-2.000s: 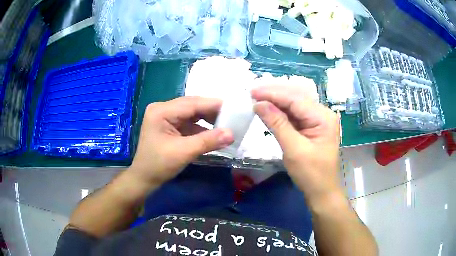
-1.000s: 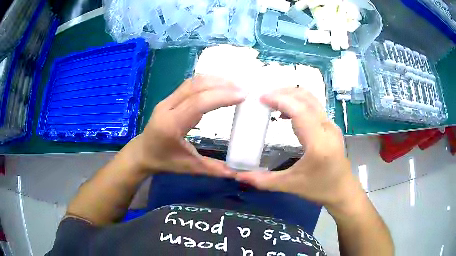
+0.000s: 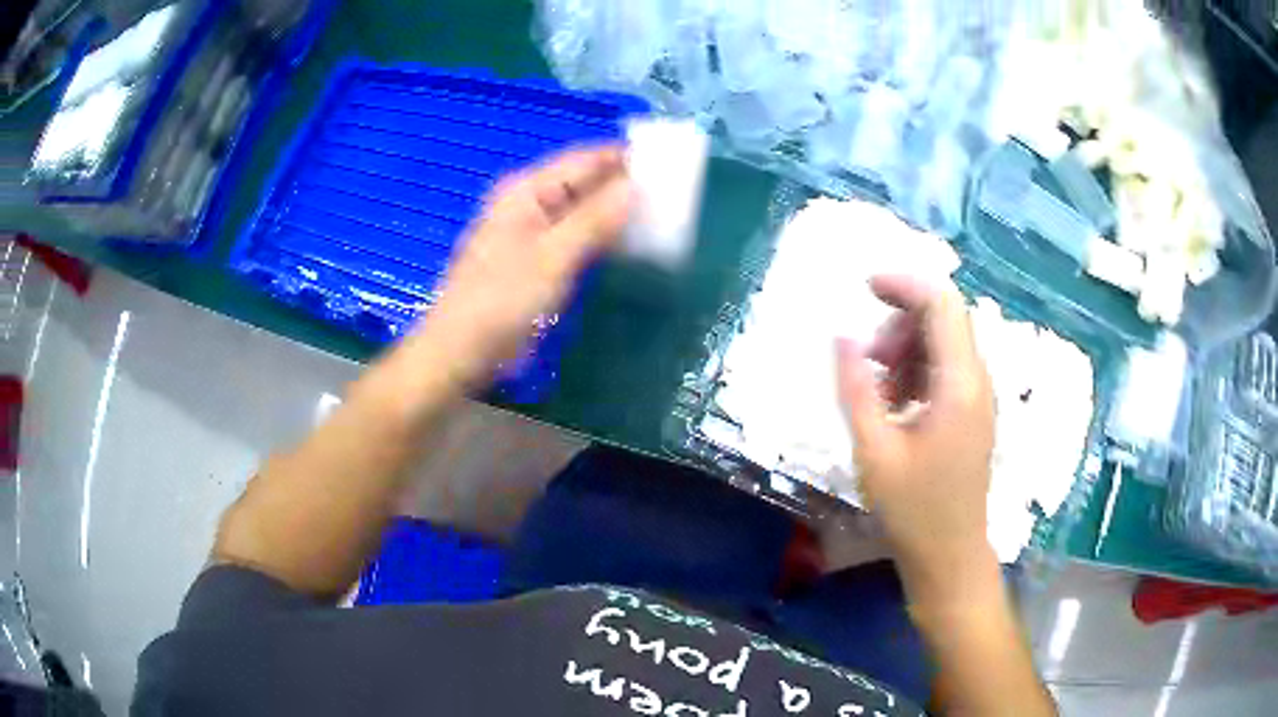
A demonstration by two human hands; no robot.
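My left hand (image 3: pixel 540 252) holds a white rounded bar, a filled unit (image 3: pixel 664 192), by its left side, above the bench at the right edge of the blue plastic tray (image 3: pixel 407 168). The unit is blurred. The tray's slots show no units. My right hand (image 3: pixel 918 406) is bare, its fingers curled apart over the heap of white cotton pieces (image 3: pixel 827 287) in the shallow clear tray (image 3: pixel 722 420). I see nothing in its fingers.
A clear bag of housings (image 3: pixel 785 84) lies behind the heap, with a bag of cream blocks (image 3: pixel 1170 182) at the back right. A pin-like tool (image 3: pixel 1146 392) and a clear blister tray (image 3: pixel 1247 462) are at the right. Stacked trays (image 3: pixel 175 126) stand at the far left.
The view has turned left. My hands have parted: the left has carried the white unit to the blue tray, and the right has let go of it and is over the heap.
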